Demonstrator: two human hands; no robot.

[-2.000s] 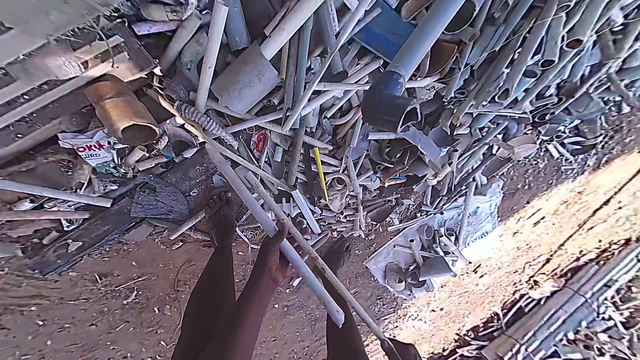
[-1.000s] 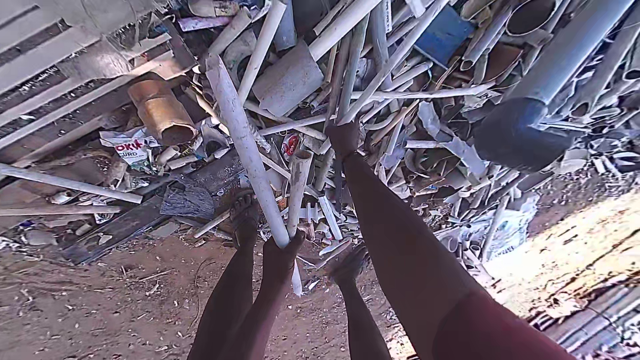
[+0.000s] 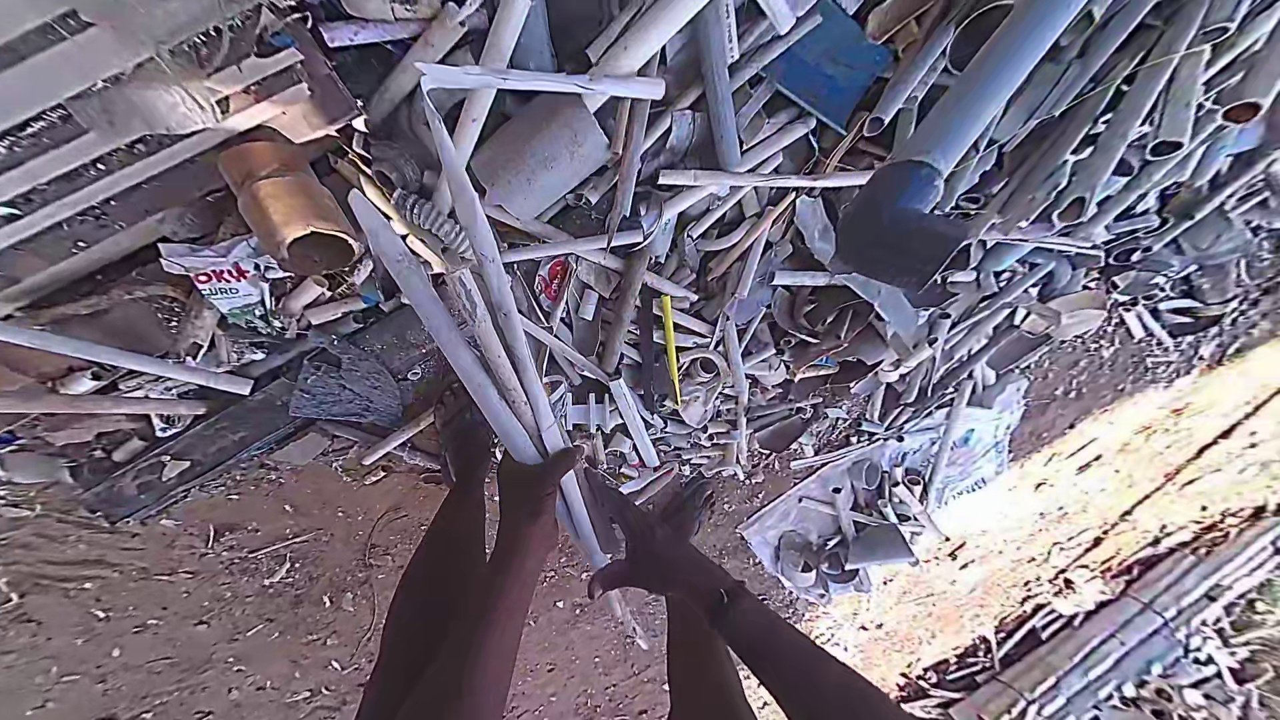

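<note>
My left hand [image 3: 535,485] grips a bundle of long pale plastic pipe pieces [image 3: 450,335] at the lower middle. The bundle leans up and to the left; one piece in it is bent sharply near its top. Beside the bundle's lower end, my right hand [image 3: 655,555] has its fingers spread and its thumb out; whether it touches the pieces is hard to tell. Beyond both hands lies a heap of scrap pipes, with a yellow strip [image 3: 670,350] and a short wide grey pipe [image 3: 540,155] in it.
A large grey pipe [image 3: 1000,80] with a black elbow [image 3: 895,225] juts in from the upper right. A brown pipe fitting [image 3: 290,205] and a printed plastic bag [image 3: 225,280] lie left. White sheeting [image 3: 975,440] bearing pipe scraps lies right. Bundled pipes [image 3: 1120,640] occupy the lower right.
My right hand was closed around a pipe at the heap one second ago; now it is lower, with fingers spread, beside the left hand's bundle. The bundle now includes a bent piece.
</note>
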